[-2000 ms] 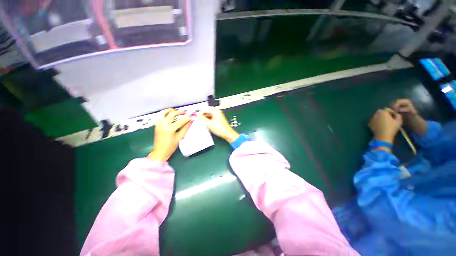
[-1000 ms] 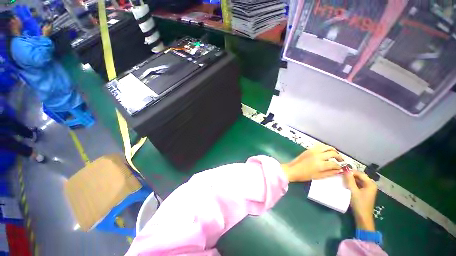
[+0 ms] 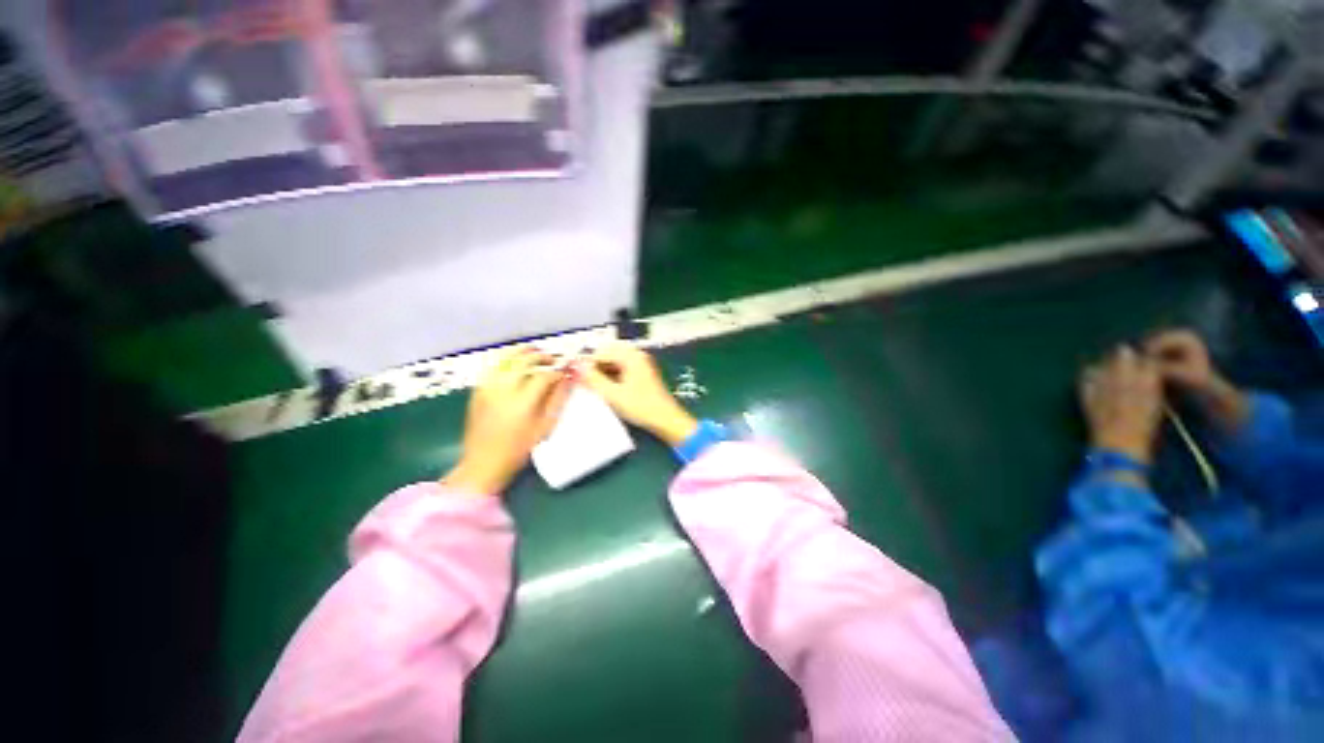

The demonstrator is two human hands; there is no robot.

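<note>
A white release liner (image 3: 581, 438) hangs below my fingers over the green mat, near the white edge strip. My left hand (image 3: 508, 414) is at its upper left, with the fingertips at its top end. My right hand (image 3: 636, 389), with a blue band (image 3: 701, 440) on the wrist, is at its upper right, with fingertips pinched close to the left ones. Both hands grip the liner's top end. A small reddish spot shows between the fingertips; any tiny piece there is too blurred to tell.
A white board (image 3: 465, 269) with a picture sheet stands behind the edge strip (image 3: 784, 301), which bears dark specks. A small silvery-white cluster (image 3: 688, 383) lies right of my hand. A person in blue sleeves (image 3: 1125, 559) works at the right. A dark mass (image 3: 109, 566) fills the left.
The view turned left to a black stack bearing an open tablet, then back right. Both hands stay at the liner's top end. The other person's hands are in view again.
</note>
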